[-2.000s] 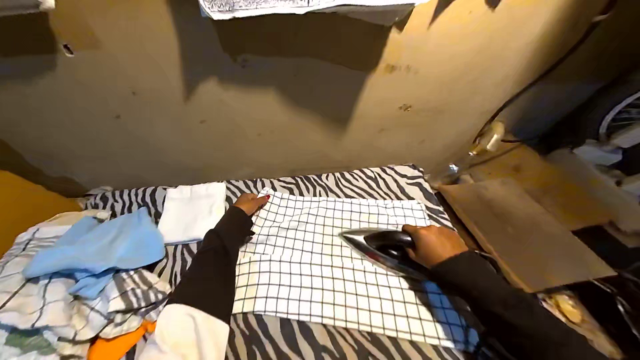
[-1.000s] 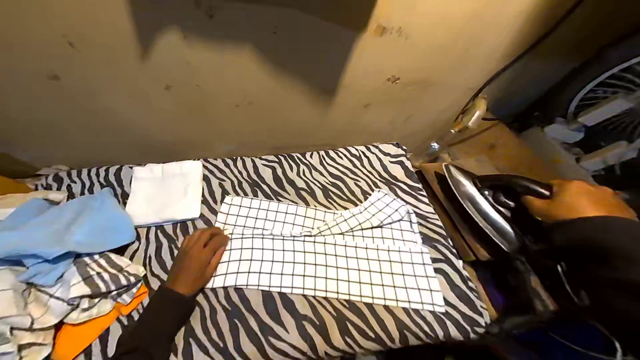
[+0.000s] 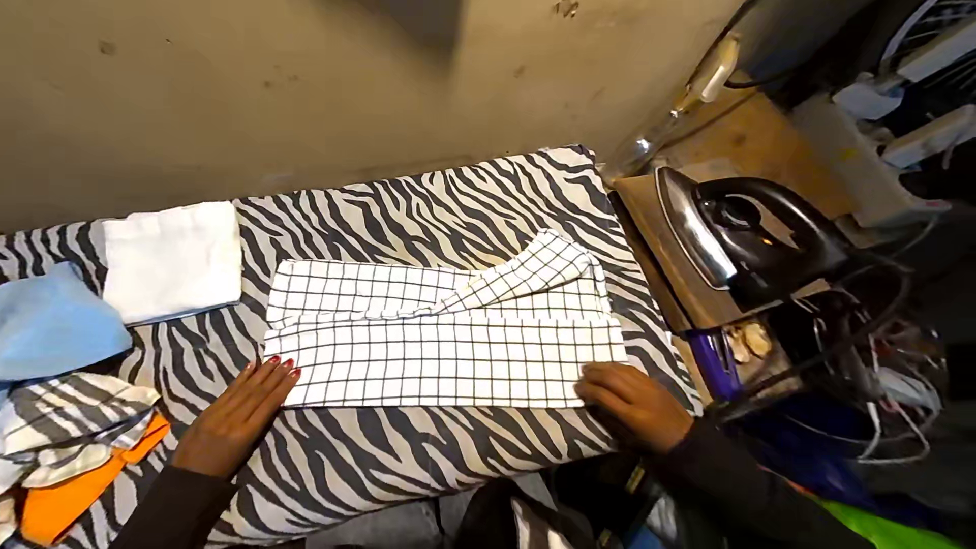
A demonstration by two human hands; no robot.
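Observation:
A white cloth with a black grid pattern lies folded lengthwise on a zebra-print padded surface. Its upper layer is turned back at the upper right. My left hand rests on the cloth's lower left corner, fingertips on the fabric. At the lower right corner, my right hand has its curled fingers on the edge; whether they pinch it cannot be told. The black and silver electric iron stands on a brown board right of the padded surface, away from both hands.
A folded white cloth lies at the left, beside a blue cloth, a patterned cloth and an orange cloth. The wall runs along the far edge. Cords tangle below the iron at the right.
The right hand has let go of the iron, now on the board, and moved left to the grid cloth. Spread wider two seconds ago, the cloth is now folded. The left hand has moved to its lower corner.

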